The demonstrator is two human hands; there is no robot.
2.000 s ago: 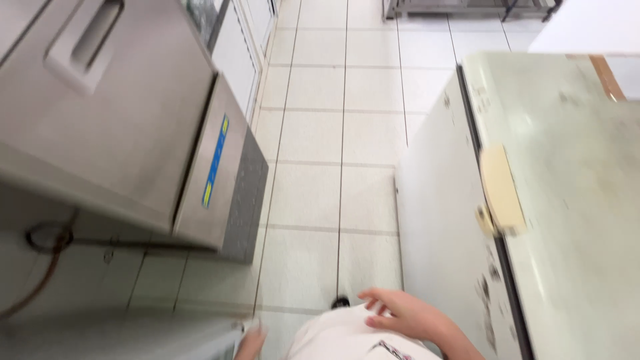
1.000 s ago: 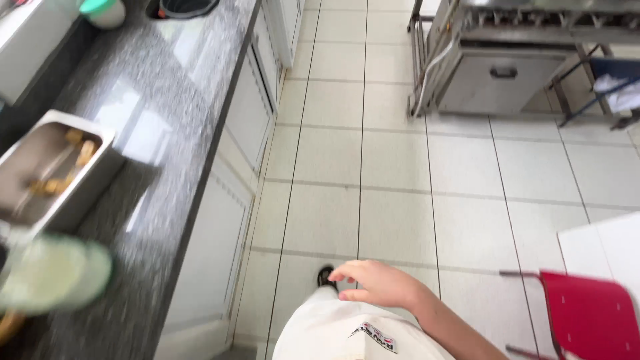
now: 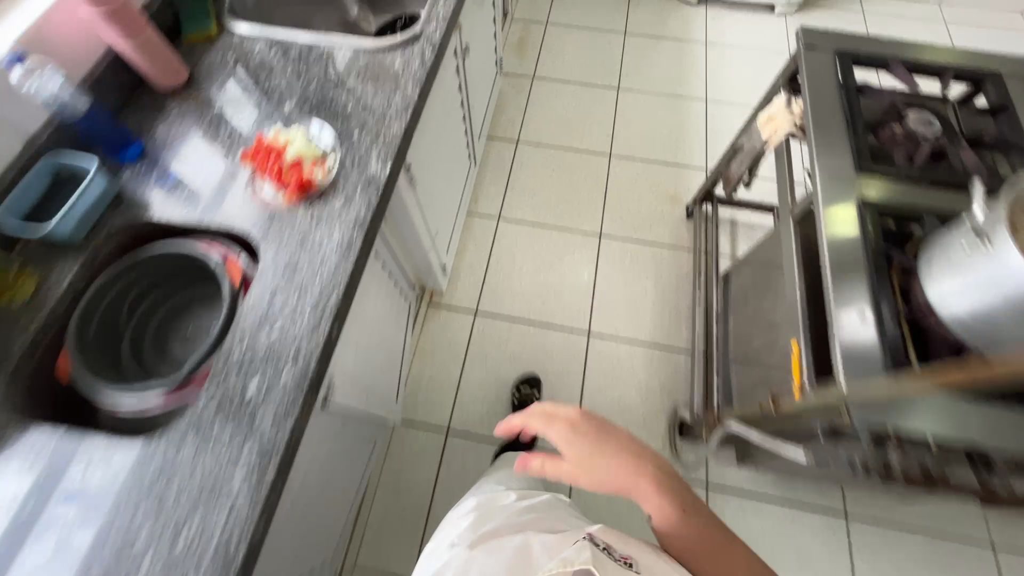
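My right hand (image 3: 588, 448) hangs in front of my white garment (image 3: 552, 532) at the bottom centre, its fingers apart and nothing in them. My left hand is out of the frame. On the granite counter (image 3: 320, 240) to the left sits a plate of chopped red and pale pieces (image 3: 292, 160), blurred. Nearer, a dark round tub (image 3: 152, 324) stands in a basin opening of the counter. None of these touches my hand.
A steel gas stove (image 3: 832, 240) with a large metal pot (image 3: 972, 272) stands at the right. Along the left counter are a light blue container (image 3: 60, 196), a pink cylindrical object (image 3: 144, 40), a plastic bottle (image 3: 76, 104) and a sink (image 3: 328, 20). Tiled floor (image 3: 552, 264) runs between.
The view has moved forward along the counter; the plate of chopped pieces and the pot now show. My left hand, partly visible two seconds ago, is out of view. My right hand remains empty.
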